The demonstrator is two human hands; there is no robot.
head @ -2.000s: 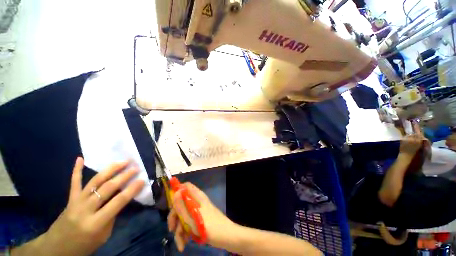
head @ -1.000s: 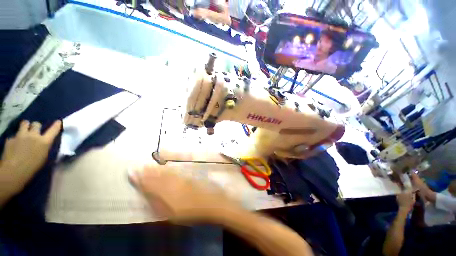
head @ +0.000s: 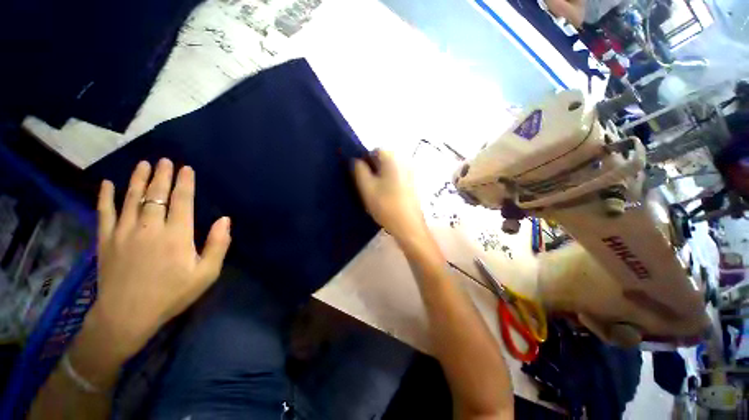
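A dark navy garment panel (head: 263, 164) lies spread over the pale table and hangs at its front edge toward my lap. My left hand (head: 156, 238) lies flat on the panel's left part, fingers spread, with a ring on one finger. My right hand (head: 382, 184) holds the panel's right edge with curled fingers. No white cloth shows on the panel's upper side. The scissors (head: 517, 320), with red and yellow handles, lie on the table by the machine base, away from both hands.
The cream HIKARI sewing machine (head: 591, 230) stands at the right. More dark cloth (head: 82, 57) lies at the upper left. Dark pieces (head: 608, 361) lie beside the machine base. A blue crate (head: 70, 312) is below the table at the left.
The view has turned left. My right hand has moved from the bare table onto the panel's right edge. The panel now lies spread with its white cloth out of sight. The scissors were put down earlier.
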